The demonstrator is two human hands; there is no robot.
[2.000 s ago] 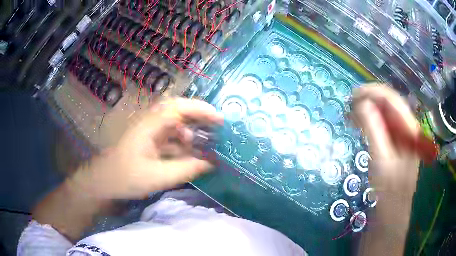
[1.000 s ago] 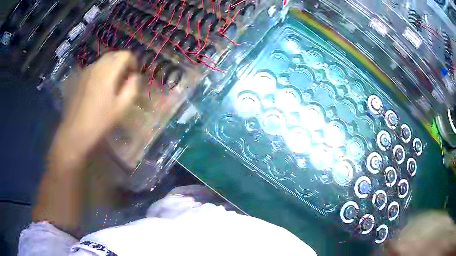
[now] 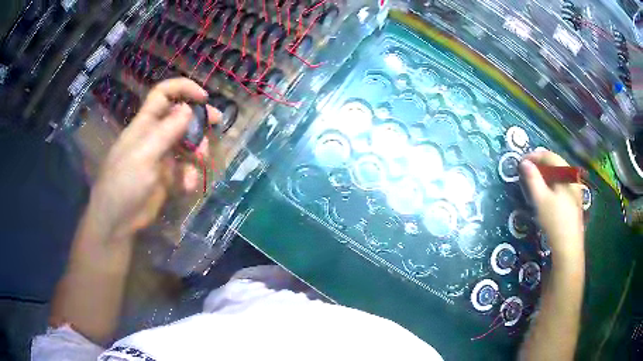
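Observation:
My left hand (image 3: 151,151) holds a small round black component (image 3: 196,127) on edge between thumb and fingers, over the near end of the source tray (image 3: 106,148). Red wires trail over the black discs standing there in rows. My right hand (image 3: 553,187) holds a red-handled tool (image 3: 562,173) over the right part of the round-pocket tray (image 3: 366,229); its tip is hidden by the fingers. Discs with pale rings (image 3: 485,295) sit in pockets at that tray's right end, around and below my right hand. The other pockets look glassy under strong glare.
Yellow tape (image 3: 469,60) edges the green mat (image 3: 282,243) behind the tray. Stacked clear trays (image 3: 557,42) stand at the back right, and more clear tray edges (image 3: 95,63) show at the far left. A white ring-shaped thing (image 3: 632,158) is cut off at the right edge.
My left hand has lifted a component from the source tray rows. My right hand has moved up from the bottom right corner to over the filled pockets, and the red tool now shows.

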